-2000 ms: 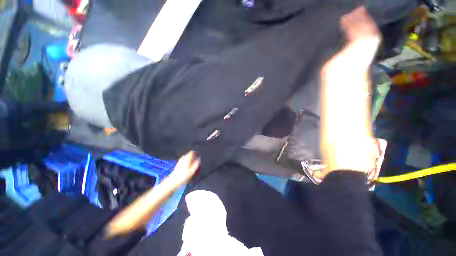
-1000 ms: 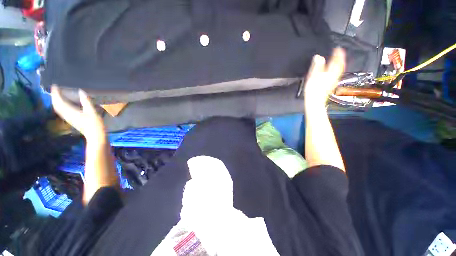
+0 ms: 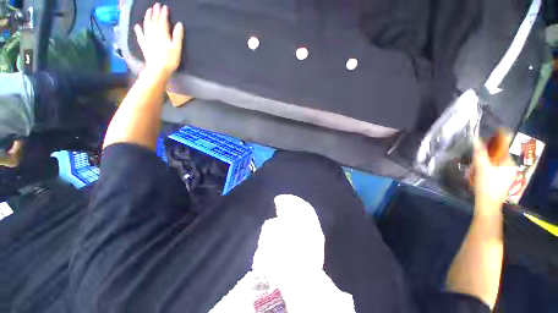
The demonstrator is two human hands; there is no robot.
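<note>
A dark jacket (image 3: 293, 79) with three pale round buttons lies spread on the grey ironing table (image 3: 263, 131). My left hand (image 3: 159, 43) lies flat on the jacket's left part, fingers spread, holding nothing. My right hand (image 3: 492, 168) is at the right end of the table, closed around the brown handle of the steam iron (image 3: 450, 134). The iron's silver body is blurred and tilted, just right of the jacket. The fingers of my right hand are blurred.
A white strip (image 3: 517, 46) lies at the upper right. A red-and-white card (image 3: 525, 159) is beside the iron, with a yellow hose (image 3: 541, 224) below. Blue crates (image 3: 211, 150) with dark pieces stand under the table. Another person's hand (image 3: 11, 153) shows at far left.
The jacket was turned and laid flat along the board. My left hand went from its lower edge onto the cloth. My right hand left the jacket's edge and took hold of the iron.
</note>
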